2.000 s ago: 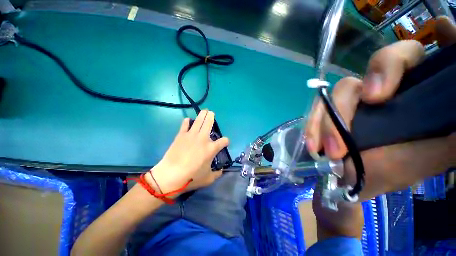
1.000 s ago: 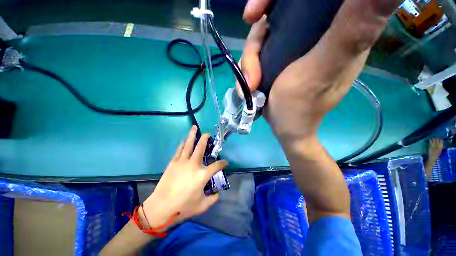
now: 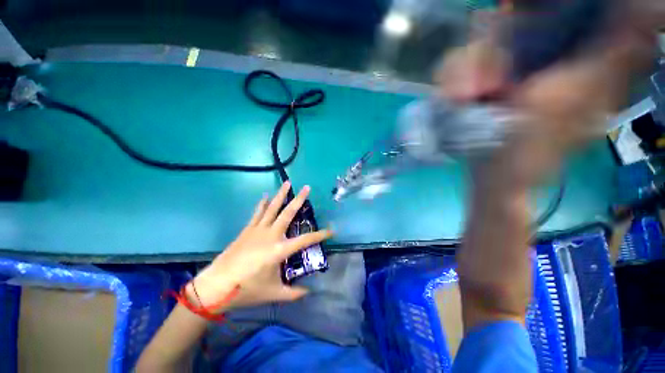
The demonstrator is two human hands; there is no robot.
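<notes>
A black power adapter unit (image 3: 306,251) lies at the front edge of the green bench, its open side up with internals showing. Its black power cord (image 3: 281,146) runs back, looped and tied. My left hand (image 3: 251,266), with a red string at the wrist, lies over the unit's left side and holds it, fingers spread. My right hand (image 3: 510,80) is blurred at the upper right and grips the dark screwdriver (image 3: 558,36). The screwdriver's silver nose (image 3: 351,181) points down left over the bench, apart from the unit.
A cord end in clear wrap (image 3: 25,93) and a dark block (image 3: 13,171) are at the far left. Blue crates (image 3: 120,291) stand below the bench edge on both sides, the right one (image 3: 419,313) beside the lap. A dark conveyor (image 3: 219,25) runs behind.
My right hand has moved the screwdriver up and right, off the unit. My left hand has stayed on the unit, its fingers now more spread.
</notes>
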